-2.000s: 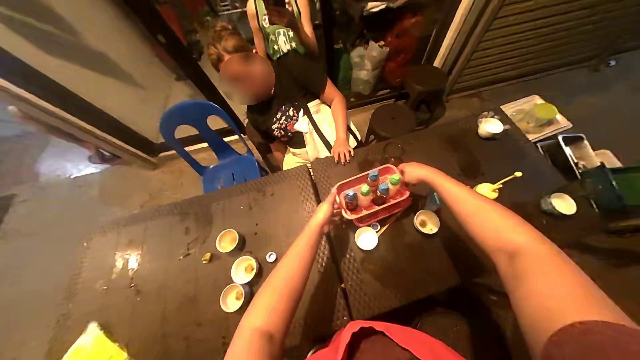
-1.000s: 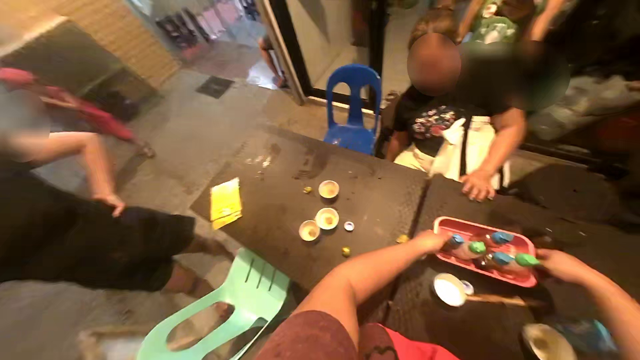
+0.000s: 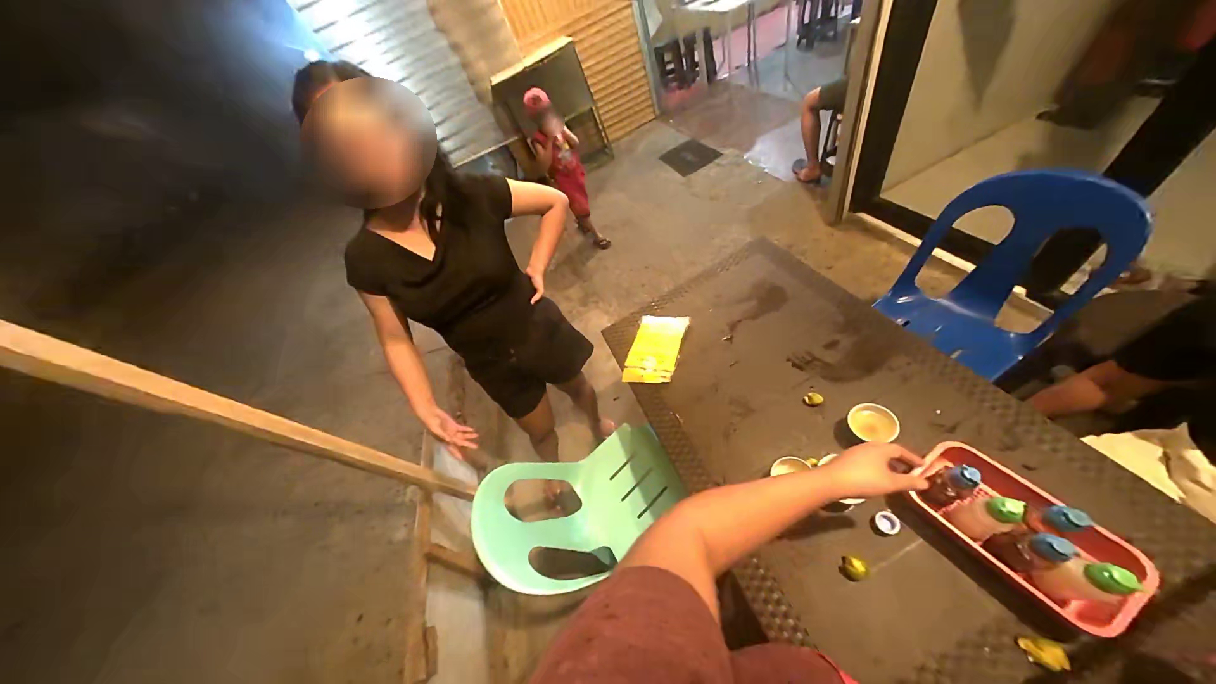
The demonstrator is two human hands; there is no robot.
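My left hand grips the left end of a pink plastic tray at the right of the view. Inside the tray stand several squeeze bottles, some with blue caps and some with green caps. Beside my hand lie small bowls, one in plain sight and others partly behind my wrist. A small round white lid and squeezed citrus pieces lie near the tray on the dark table. My right hand is out of the frame.
A yellow packet lies at the table's far corner. A green plastic chair touches the near-left side, a blue chair the far side. A person in black stands left; a child is farther back. A wooden beam crosses the left.
The view has swung far to the left. My left hand still holds the tray's end, while my right hand, on the tray's other end before, has gone out of view.
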